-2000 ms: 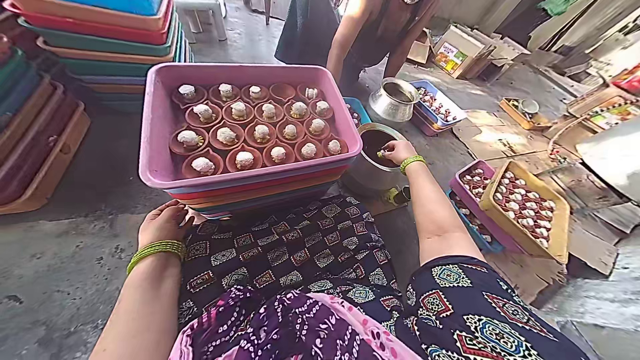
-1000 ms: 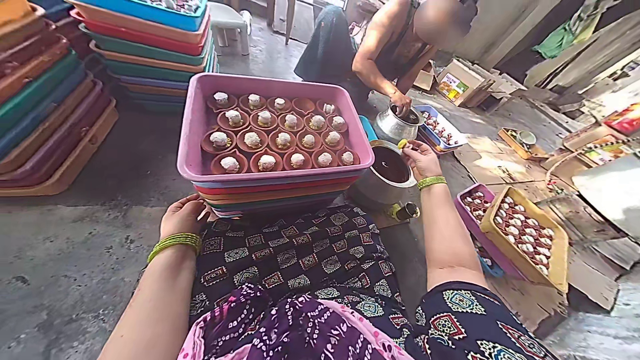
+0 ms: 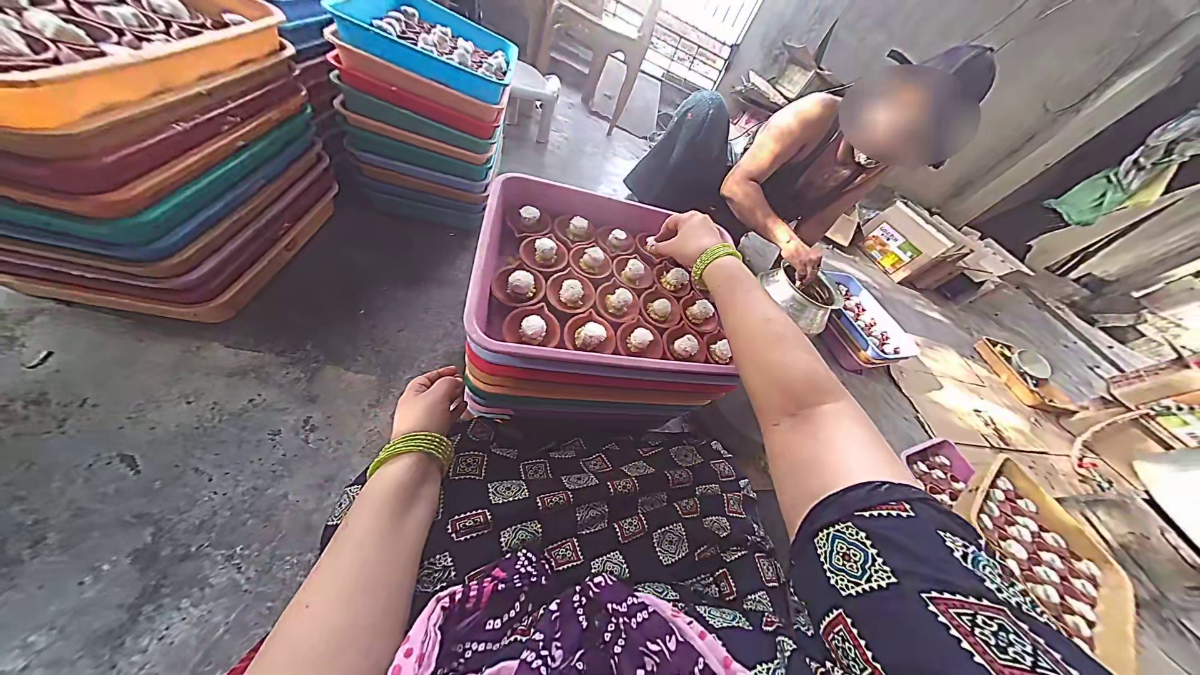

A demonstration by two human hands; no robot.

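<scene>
In front of me a pink plastic tray [image 3: 480, 281] tops a stack of coloured trays [image 3: 581, 386]. It holds rows of small clay cups [image 3: 532, 328], most with a whitish lump inside. My right hand [image 3: 689, 239] reaches over the tray's far right part, fingertips pinched around a small pale piece at a cup; the fingers partly hide it. My left hand [image 3: 431, 403], fingers loosely curled, is beside the stack's near left corner; whether it touches the stack I cannot tell. Nothing shows in it. My right forearm hides much of the area right of the stack.
Across from me a person [image 3: 797, 169] crouches, one hand in a metal pot [image 3: 802, 300]. Tall tray stacks stand at left [image 3: 169, 206] and behind [image 3: 422, 122]. On the right are a blue-and-white tray [image 3: 867, 319], a yellow tray [image 3: 1116, 591] and cardboard boxes [image 3: 905, 239].
My right hand has moved from above the dark-filled pot to the far right part of the pink tray. The other person's hand is lower in the metal pot. The view has shifted left.
</scene>
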